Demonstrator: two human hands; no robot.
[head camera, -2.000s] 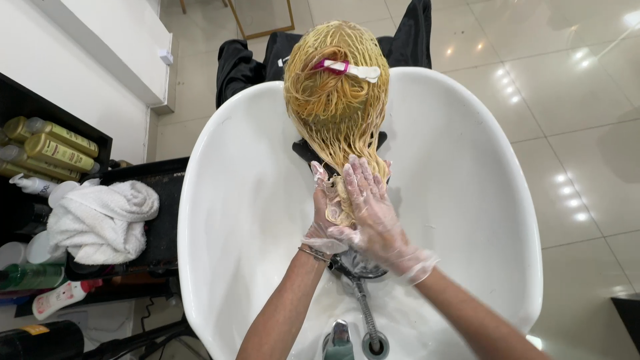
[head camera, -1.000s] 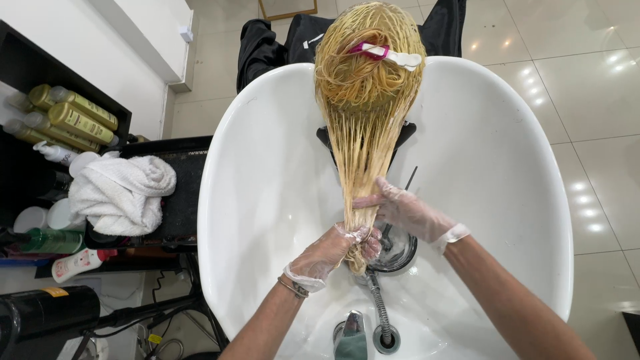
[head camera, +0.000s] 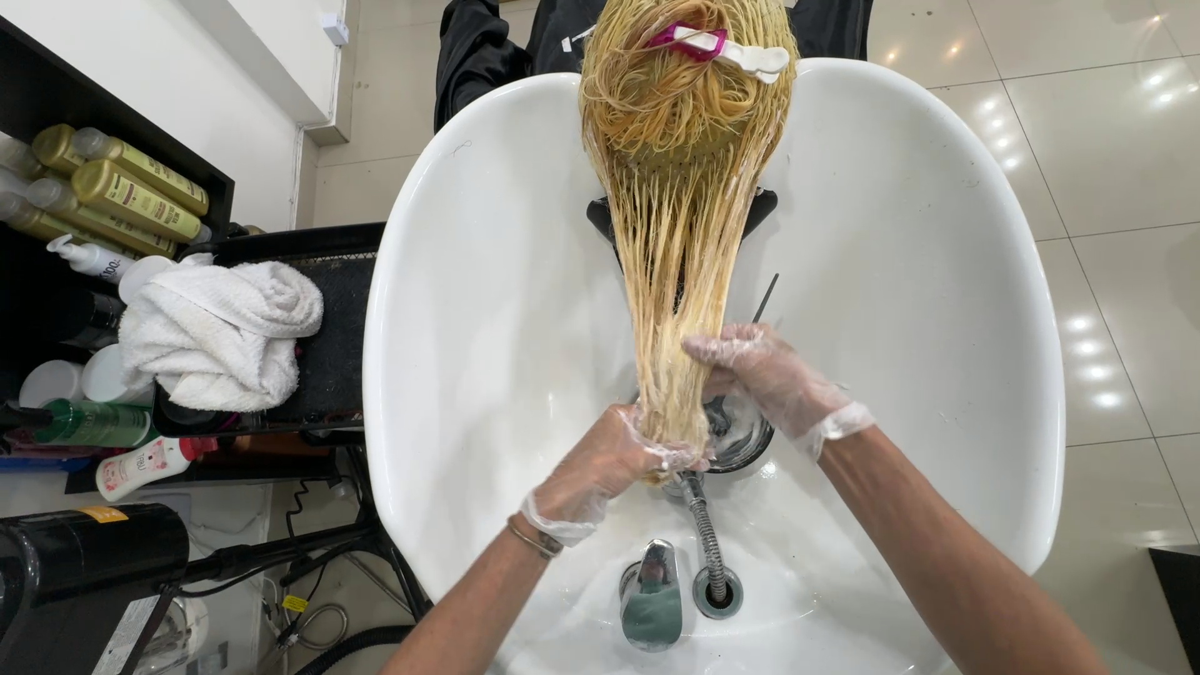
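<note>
Long wet blond hair (head camera: 694, 253) coated in a pale product hangs from a person's head at the top of a white wash basin (head camera: 450, 281). A magenta and white hair clip (head camera: 722, 49) pins the upper part. My left hand (head camera: 619, 459), in a clear plastic glove, grips the lower ends of the hair. My right hand (head camera: 773, 375), gloved too, pinches the right edge of the strands higher up, thumb and fingers together. Behind the hands, partly hidden, is a dark round bowl (head camera: 741, 431) with a thin handle standing up from it.
A chrome faucet lever (head camera: 653, 600) and a metal shower hose (head camera: 708, 539) are at the near end of the basin. On the left, a white towel (head camera: 225, 328) lies on a black trolley (head camera: 328, 281), beside yellow bottles (head camera: 141, 197) and a green bottle (head camera: 98, 422). A black appliance stands lower left.
Two seconds ago my hands pressed the hair ends together between the palms. Since then the length has been drawn out straight, with my left hand lower and my right hand above it.
</note>
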